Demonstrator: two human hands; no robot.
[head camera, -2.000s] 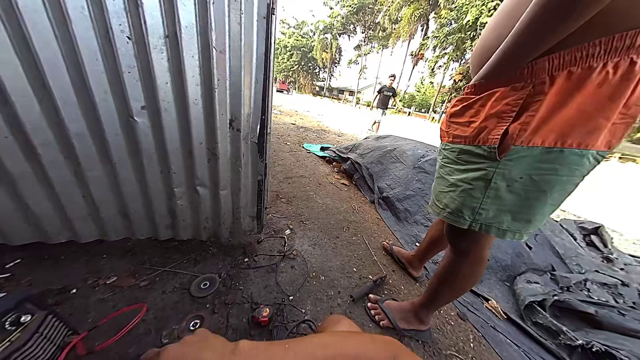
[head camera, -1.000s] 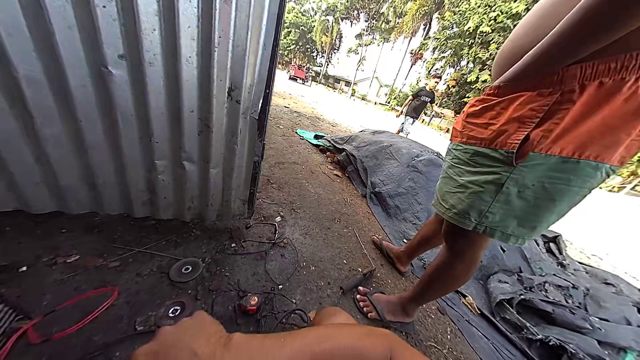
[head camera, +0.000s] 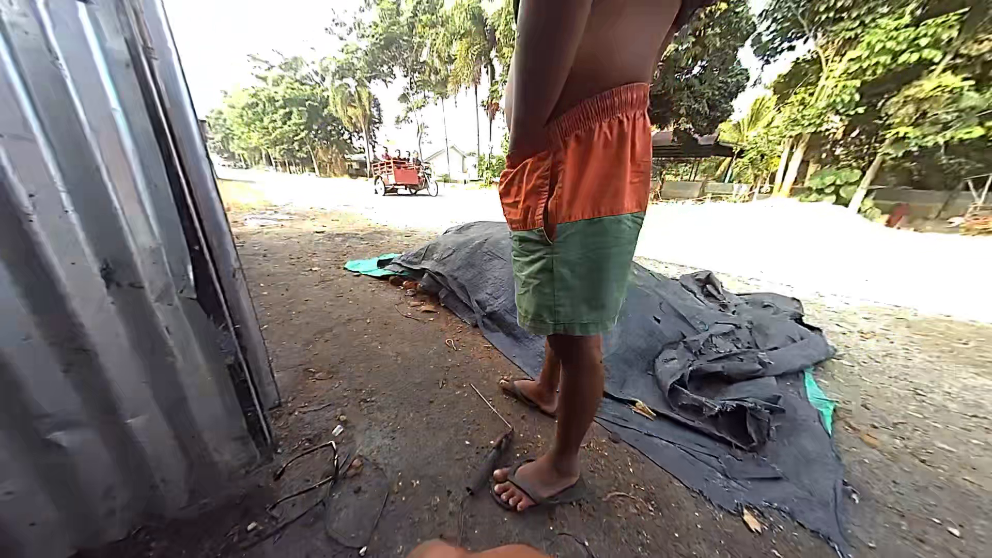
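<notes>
Neither of my hands shows now; only a sliver of bare skin (head camera: 480, 550), perhaps my knee or arm, rises at the bottom edge. Beyond it on the dirt lies a dark-handled tool (head camera: 490, 463) with a thin rod, possibly a welding electrode holder. Its cable runs down towards me. Left of it are bent dark wires or thin rods (head camera: 333, 480). A person in orange and green shorts (head camera: 581, 209) stands close by in flip-flops, one foot (head camera: 535, 484) beside the tool.
A corrugated metal sheet (head camera: 101, 294) stands upright at the left. A crumpled dark tarp (head camera: 480, 271) covers a low mound behind the person and spreads right, with green material (head camera: 372, 266) at its far end. A red three-wheeled vehicle (head camera: 399, 174) carries people on the bright road.
The view has swung right and up, so my forearm and hand, the discs and the red cable have left it. The person in black walking farther off is no longer visible.
</notes>
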